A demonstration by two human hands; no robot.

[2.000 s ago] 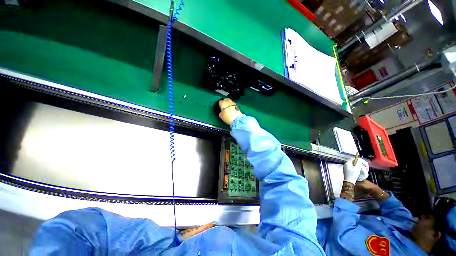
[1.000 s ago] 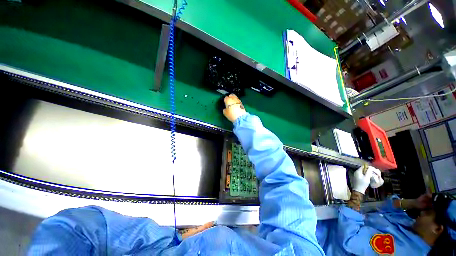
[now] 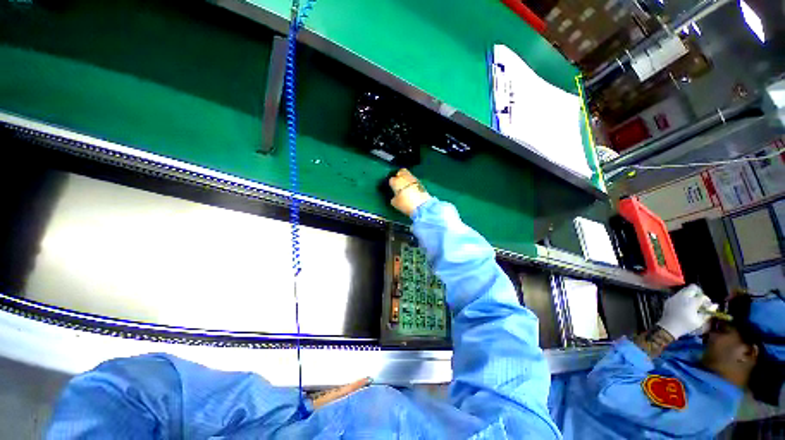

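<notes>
My right hand is over the green mat, just in front of the black component tray, which holds small shiny dark parts. Its fingertips are dark and small; whether they pinch a part cannot be told. The green PCB panel lies in a dark pallet on the conveyor, partly under my right sleeve. My left hand lies low at the near edge of the conveyor, partly cut off by my smock; its fingers are hard to see.
A blue coiled cord hangs across the view. A green shelf with papers stands above the mat. At right are a red bin and a neighbour in a blue smock with a white-gloved hand raised near the head.
My right hand has shifted slightly right and now sits a little away from the tray's near edge. The neighbour's gloved hand has moved right, towards their head. My left hand has hardly moved.
</notes>
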